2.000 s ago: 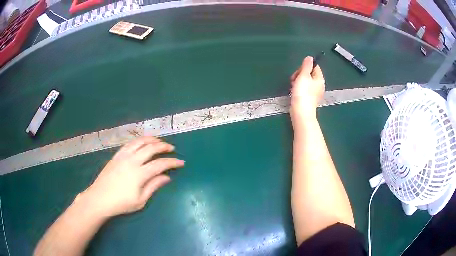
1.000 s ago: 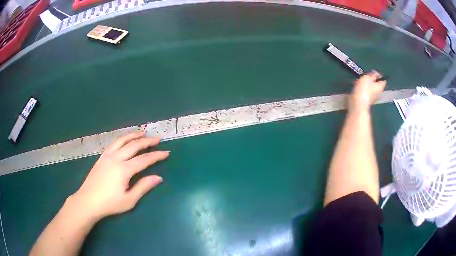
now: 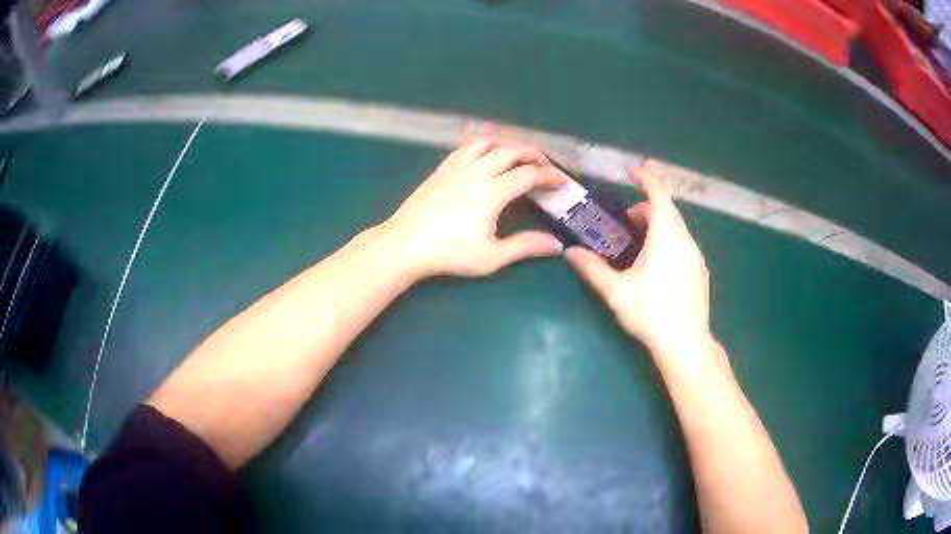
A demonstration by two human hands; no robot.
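A phone unit [image 3: 602, 231] lies near the scuffed strip, a dark-edged block with a white section at its upper left end and circuitry at the other. My left hand [image 3: 469, 209] has its fingers over the white end and its thumb at the near edge. My right hand [image 3: 663, 262] holds the circuitry end between thumb and fingers. The unit's far edge is partly hidden by my fingers. I cannot make out the dark tool in my right hand.
Other phone units lie beyond the strip [image 3: 263, 48] and at the far left [image 3: 101, 74]. Red trays [image 3: 803, 25] stand at the upper right. A white fan [image 3: 931, 417] with a cable is at the right edge. A thin white line [image 3: 142, 242] crosses the green surface. A dark object [image 3: 40, 287] is far left.
The view has swung left. My hands have come together on a phone unit. My right hand has come back from the far right, and my left hand is no longer empty.
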